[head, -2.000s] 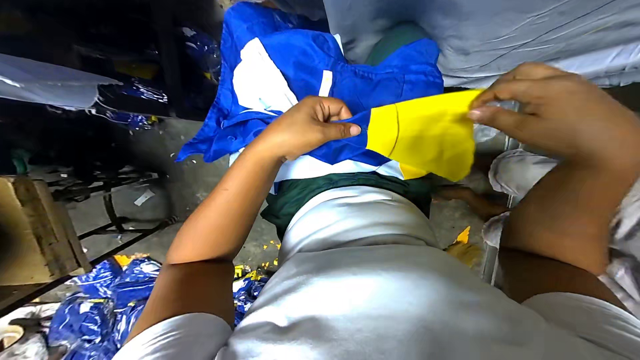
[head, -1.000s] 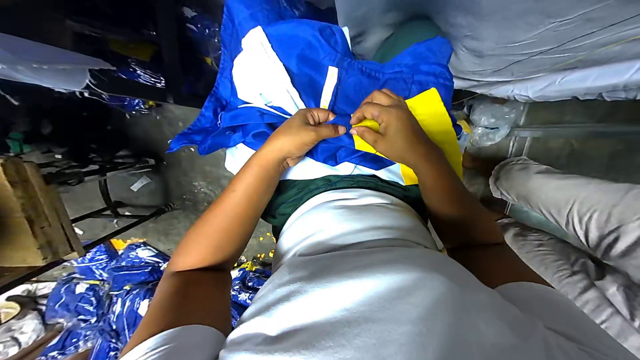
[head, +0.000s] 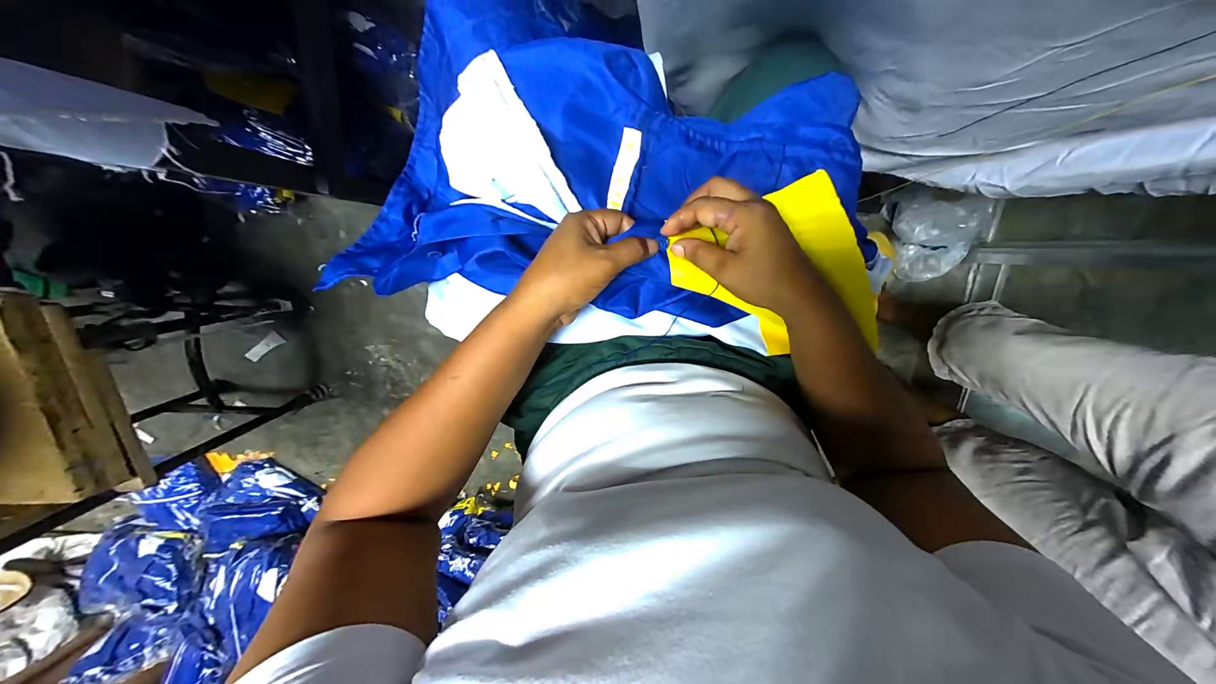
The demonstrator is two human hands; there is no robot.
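Note:
Across my lap lies a blue fabric garment (head: 589, 85) with white panels and a narrow white strip (head: 624, 169) that bears marks. My left hand (head: 584, 261) pinches a fold of the blue cloth between thumb and forefinger. Close to its right, my right hand (head: 746, 252) pinches the edge of a yellow fabric piece (head: 831, 233) where it meets the blue. The fingertips of both hands nearly touch. The yellow piece hangs under and beyond my right hand, with a dark thread or line across it.
Plastic-wrapped blue bundles (head: 252, 508) lie on the floor at lower left, near a wooden box (head: 62, 404) and a black metal frame (head: 199, 370). Pale sheeting (head: 1026, 85) hangs at upper right above a clear plastic bag (head: 936, 228). A person's grey-trousered legs (head: 1073, 408) are at right.
My right hand was further right two seconds ago, holding the yellow piece stretched out; it has come in beside my left hand. The grey-trousered legs show more fully now.

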